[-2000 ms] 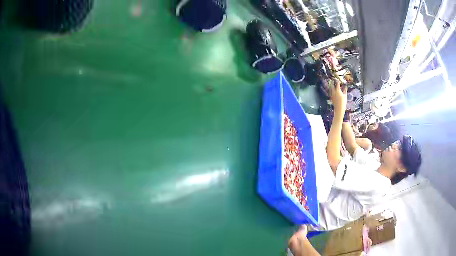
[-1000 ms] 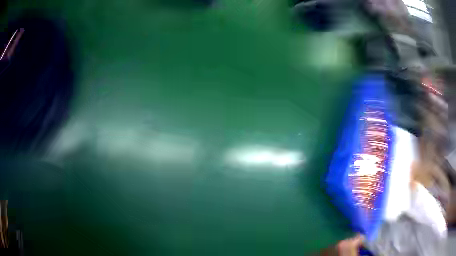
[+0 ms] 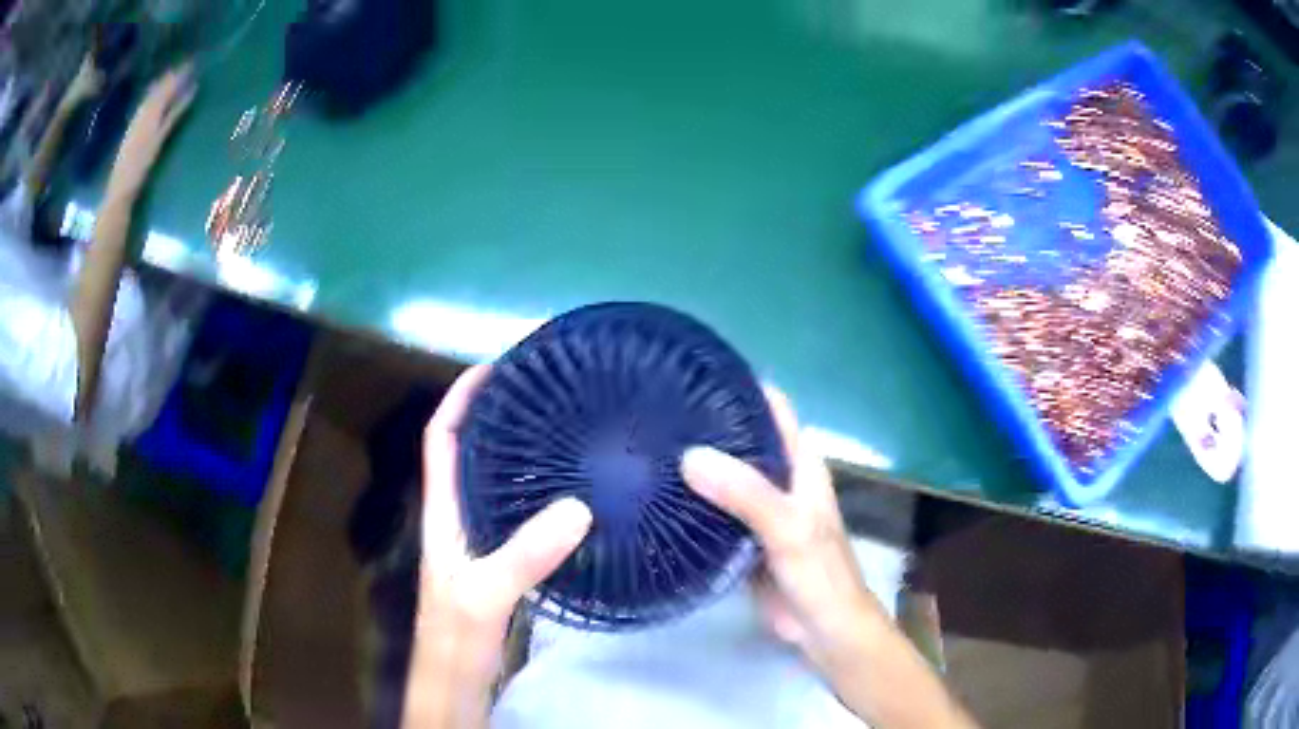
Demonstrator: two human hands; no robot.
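Note:
A black round fan grille [image 3: 620, 463] with thin radiating ribs and a small solid hub is held at the bench's front edge. No copper shows at its hub. My left hand [image 3: 484, 541] holds its left side, thumb on the ribs near the hub. My right hand [image 3: 798, 527] holds its right side, thumb on the ribs near the hub. The fingers of both hands are partly hidden behind the disc. A blue parts bin [image 3: 983, 356] with many copper-coloured trim rings [image 3: 1125, 257] is on the green bench at the right.
The green bench [image 3: 684, 185] runs across the view. Loose rings [image 3: 245, 200] and a dark round part [image 3: 359, 50] lie at the upper left, near another person's arm [image 3: 121, 214]. A white oval part [image 3: 1211, 423] is beside the bin. Cardboard boxes [image 3: 1068, 612] are below.
The view has turned back to the front of the bench. Both my hands and the grille are now in view. The bin shows farther right and from above.

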